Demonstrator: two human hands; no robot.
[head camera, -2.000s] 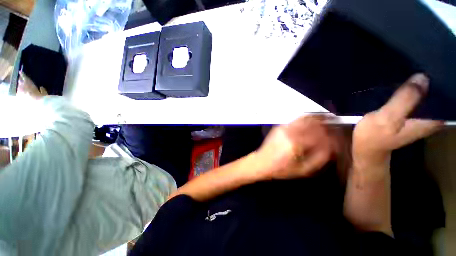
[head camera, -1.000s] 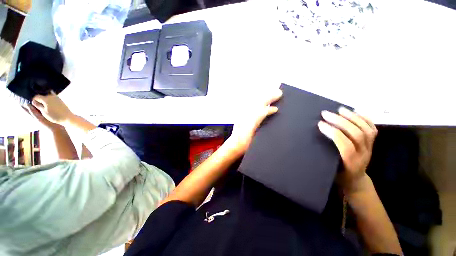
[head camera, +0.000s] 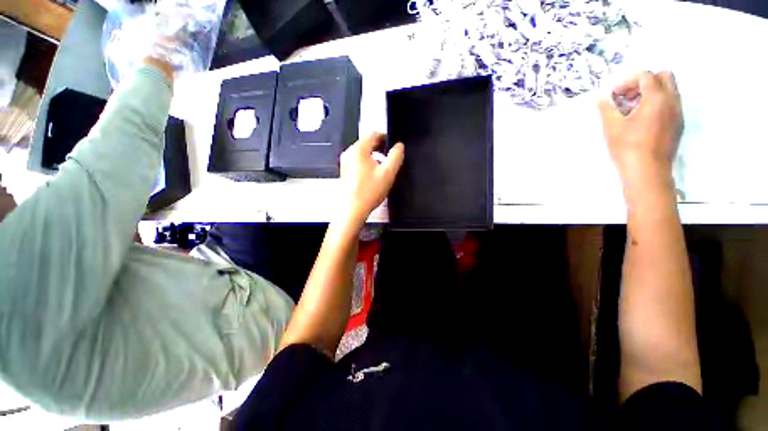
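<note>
An open black box base (head camera: 441, 156) stands in front of me at the table's front edge, with its plain, empty inside showing. My left hand (head camera: 370, 172) grips its left wall. My right hand (head camera: 644, 122) is raised over the table to the right of the cable pile, away from the box. Its fingers are curled; whether anything is between them cannot be told. The white-grey cable pile (head camera: 539, 50) lies behind and to the right of the box.
Two black insert trays with white devices (head camera: 244, 151) (head camera: 316, 151) stand side by side to the left. A neighbour's green-grey sleeve (head camera: 126, 160) reaches to a clear plastic bag (head camera: 198, 25). Other black boxes (head camera: 290, 25) lie behind and at the far left.
The black box has gone from both hands over my lap to the table edge, open side showing. My right hand has let go and moved right. The neighbour's arm now reaches to the bag.
</note>
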